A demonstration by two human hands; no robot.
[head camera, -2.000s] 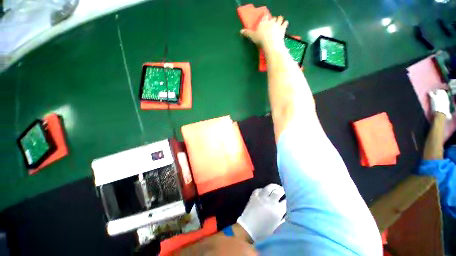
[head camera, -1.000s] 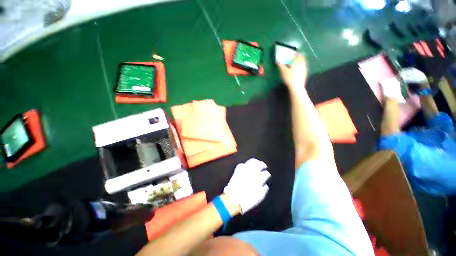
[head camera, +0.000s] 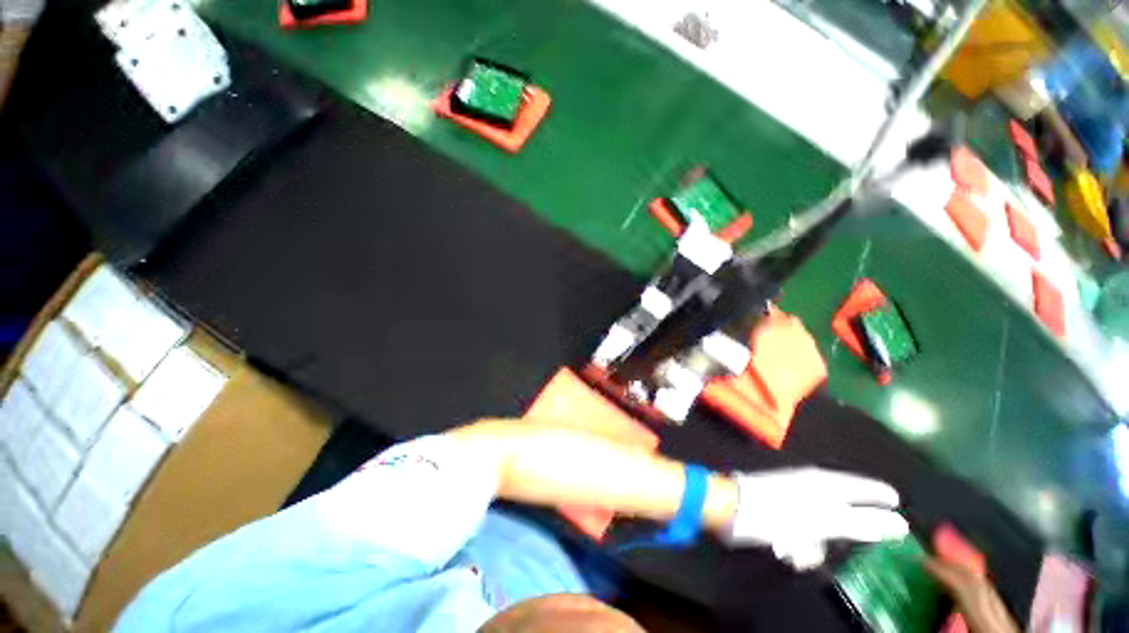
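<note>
A green board unit [head camera: 889,586] with a dark edge is at the bottom right, blurred. My right hand [head camera: 972,591], bare, blurred and partly cut off, is at its right side, with fingers on its edge. A red foam pad [head camera: 961,552] shows beside that hand. My left hand [head camera: 817,509], in a white glove with a blue wrist strap, reaches across to the unit's upper left edge. Its fingers are extended and hold nothing visible; whether they touch the unit is unclear.
The screw feeder [head camera: 675,340] stands ahead, blurred, with a foam pad stack [head camera: 774,377] beside it. More foam [head camera: 582,427] lies in front. Several units on red pads sit on the green belt [head camera: 594,161]. A carton of white boxes [head camera: 266,451] is at the left.
The view has swung left. My right hand has come back from the belt with a board unit, now low at the right. My gloved left hand has moved over to that unit.
</note>
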